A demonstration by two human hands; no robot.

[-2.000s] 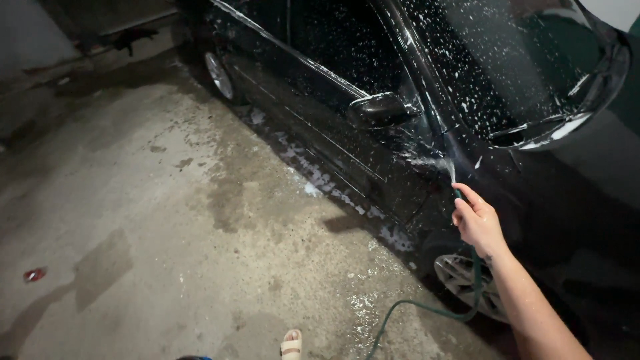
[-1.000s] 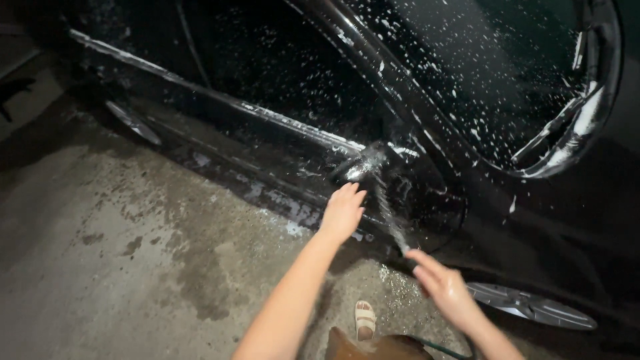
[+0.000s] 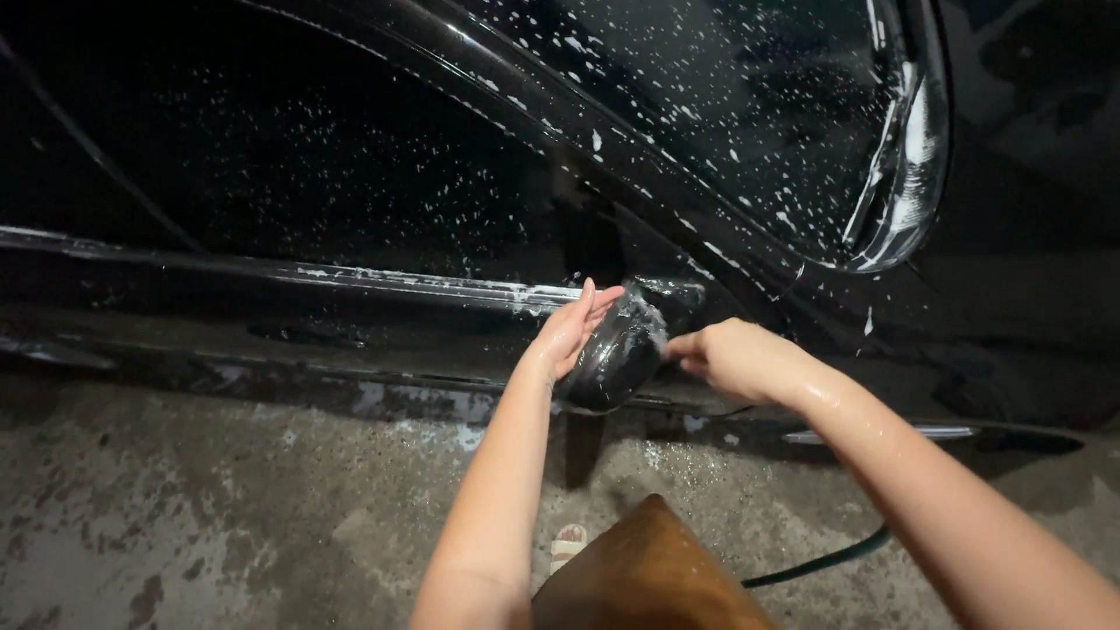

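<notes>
My left hand (image 3: 577, 328) lies with fingers extended along the side of the black car's wet side mirror (image 3: 617, 359), holding nothing. On the mirror's other side my right hand (image 3: 739, 359) is curled, its fingertips close to the mirror, where water splashes over the housing. A green hose (image 3: 818, 560) comes out from below my right forearm; its end is hidden by the hand. White foam flecks cover the windshield (image 3: 744, 114) and the side window (image 3: 376, 166), and foam lines the trim (image 3: 394, 282) under the window.
The car door (image 3: 262, 337) runs along the left, above a wet concrete floor (image 3: 262, 516) with foam patches. Part of a wheel (image 3: 927, 432) shows at the lower right. My sandalled foot (image 3: 569, 542) and brown clothing (image 3: 652, 577) are at the bottom.
My left hand, out of view two seconds ago, came in and has moved onto the mirror's side. My right hand has moved close to the mirror. The view is now nearer the car.
</notes>
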